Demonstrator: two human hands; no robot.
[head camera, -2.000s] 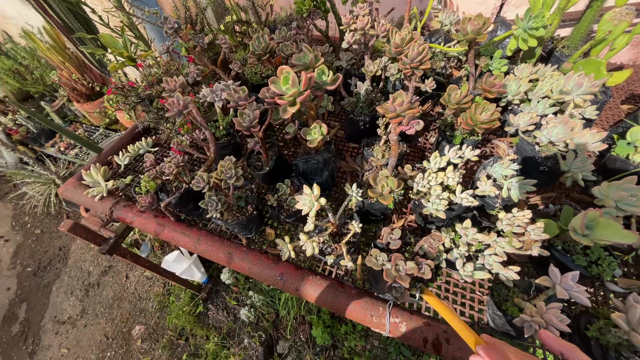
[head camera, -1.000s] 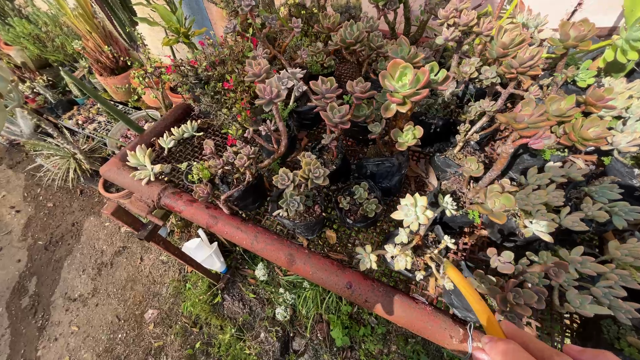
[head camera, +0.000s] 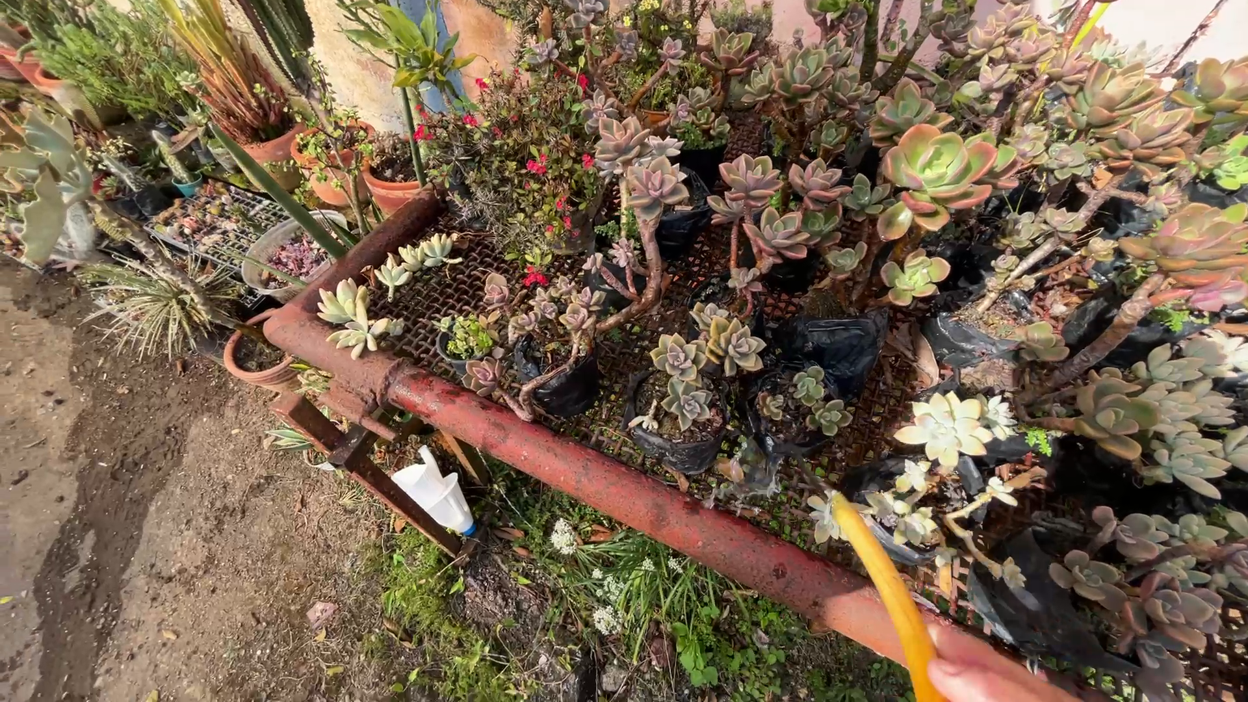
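Observation:
Near the bottom right, a hand (head camera: 990, 673) grips a yellow hose (head camera: 882, 575); it appears to be my right hand, and only part of its fingers shows. The hose tip points up and left over the red pipe edge, with water faintly visible beyond it. Beside the tip is a pale succulent (head camera: 944, 429) in a black plastic bag. Small rosette succulents (head camera: 687, 400) in black bags stand up and left of the tip. Larger succulents, one a green and pink rosette (head camera: 936, 175), crowd the mesh table behind. My left hand is out of view.
A rusty red pipe (head camera: 585, 478) rims the mesh bench (head camera: 429, 302). A cut white plastic container (head camera: 434, 492) sits by the bench leg. Clay pots (head camera: 390, 185) stand behind the left corner. Grass and white flowers (head camera: 606, 619) grow below, beside bare soil.
The view has swung left along the bench. The hose tip, near pinkish rosettes at the front edge two seconds ago, is now beside the pale succulent and the small bagged ones.

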